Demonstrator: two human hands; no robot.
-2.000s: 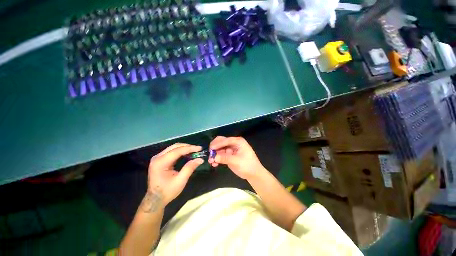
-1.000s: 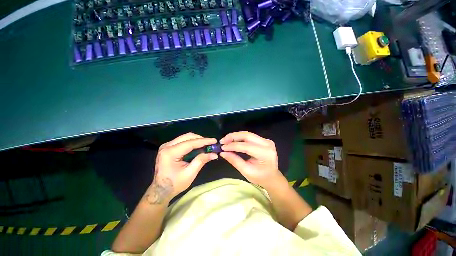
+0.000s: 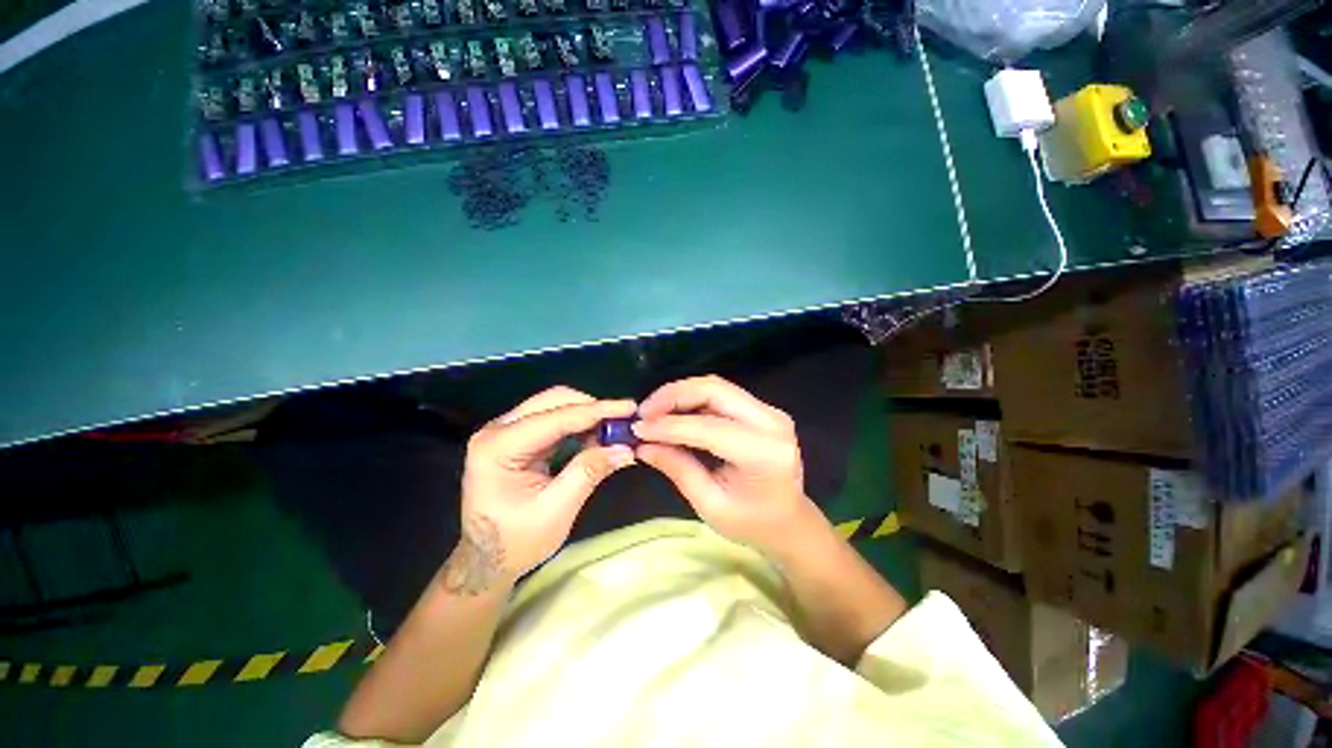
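A short purple housing [image 3: 617, 431] is held between both hands over the lap, below the bench edge. My left hand [image 3: 544, 465] pinches its left end with thumb and fingers. My right hand [image 3: 719, 450] has its fingertips on the right end. The fingers hide both ends, and no circuit board shows outside the housing. A clear blister tray [image 3: 438, 146] on the bench holds rows of circuit boards [image 3: 475, 59] and a near row of purple units [image 3: 478, 111]. Small black parts [image 3: 497, 187] lie scattered in front of the tray.
A heap of purple housings [image 3: 789, 32] lies right of the tray, with a crumpled plastic bag [image 3: 1008, 22] behind. A white adapter [image 3: 1020, 102] and yellow button box [image 3: 1101, 132] stand farther right. Brown cartons [image 3: 1088, 482] and stacked trays [image 3: 1268, 380] are at the right, below the bench.
The hands have come together around the housing. The green board seen at its left a second ago no longer shows. The view has tilted down since the first frame.
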